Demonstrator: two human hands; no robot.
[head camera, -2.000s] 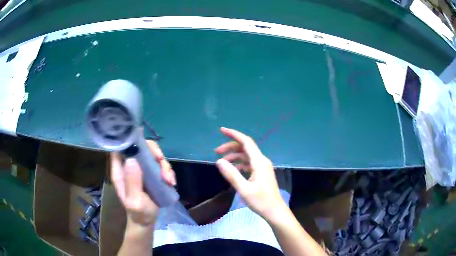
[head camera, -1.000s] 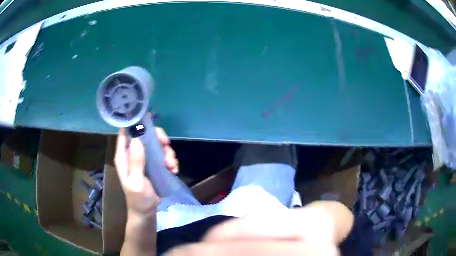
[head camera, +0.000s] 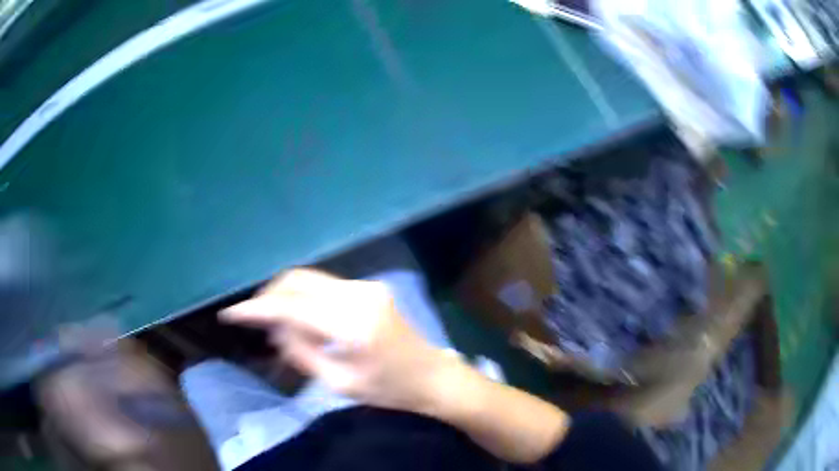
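Observation:
The view is blurred by motion. My left hand (head camera: 106, 405) is low at the left, strongly blurred, with its fingers around a grey fan housing (head camera: 32, 285). The housing is a grey smear at the left edge, partly cut off, and its head details cannot be made out. My right hand (head camera: 336, 336) is over my lap by the bench's front edge, apart from the housing. It looks empty, with the index finger stretched out to the left and the other fingers loosely bent.
The green bench top (head camera: 276, 138) spans the upper left. Clear plastic bags (head camera: 699, 64) lie at its right end. A supply carton (head camera: 511, 267) with heaped grey housings (head camera: 635, 248) stands below at the right. Another carton with grey parts (head camera: 722, 405) stands nearer, on the green floor.
The view has swung to the right, so the left cartons are out of sight and the housing is at the left edge. My right hand has risen from the bottom edge to above my lap.

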